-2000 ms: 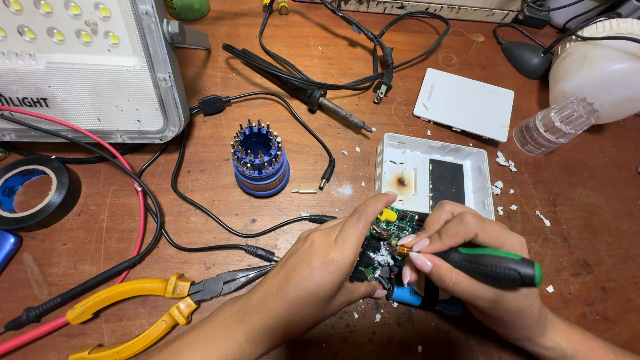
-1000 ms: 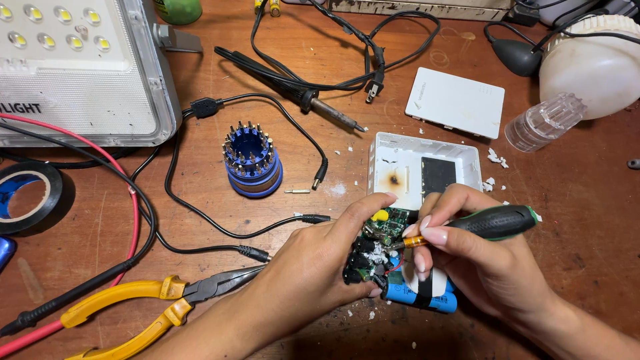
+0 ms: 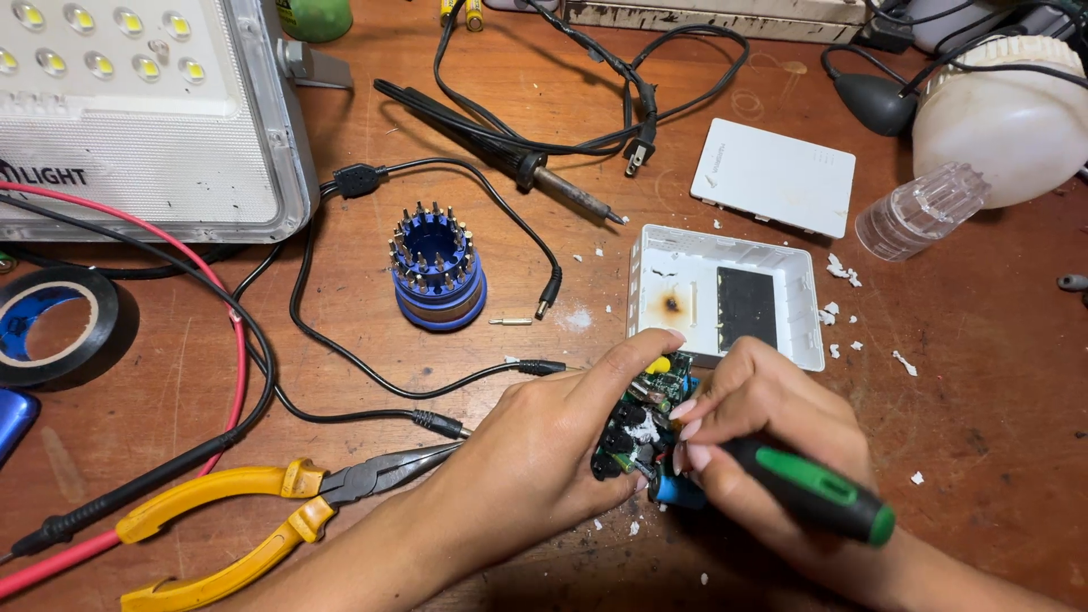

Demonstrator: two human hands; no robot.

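Note:
My left hand (image 3: 557, 433) grips a green circuit board (image 3: 642, 425) by its edges, thumb at the top and fingers below. The board carries a yellow part, black parts and some white residue. A blue cylindrical cell (image 3: 677, 491) lies against its lower right side. In my right hand (image 3: 773, 416) is a screwdriver with a black and green handle (image 3: 812, 489); my fingertips pinch its front end at the board's right edge and hide the tip. Just behind the hands sits an open white plastic housing (image 3: 722, 293) with a brown scorch mark and a black pad inside.
Yellow-handled long-nose pliers (image 3: 357, 476) lie by my left forearm. Beyond them are black cables (image 3: 340, 348), a blue bit holder (image 3: 438, 276) and a soldering iron (image 3: 544, 174). A white cover (image 3: 773, 178), a clear plastic tube (image 3: 922, 212) and an LED bulb (image 3: 1003, 119) stand farther right.
The screwdriver's handle end has swung toward me, and my right hand has turned with it. The blue cell beside the board shows less than one second ago. My left hand still holds the board.

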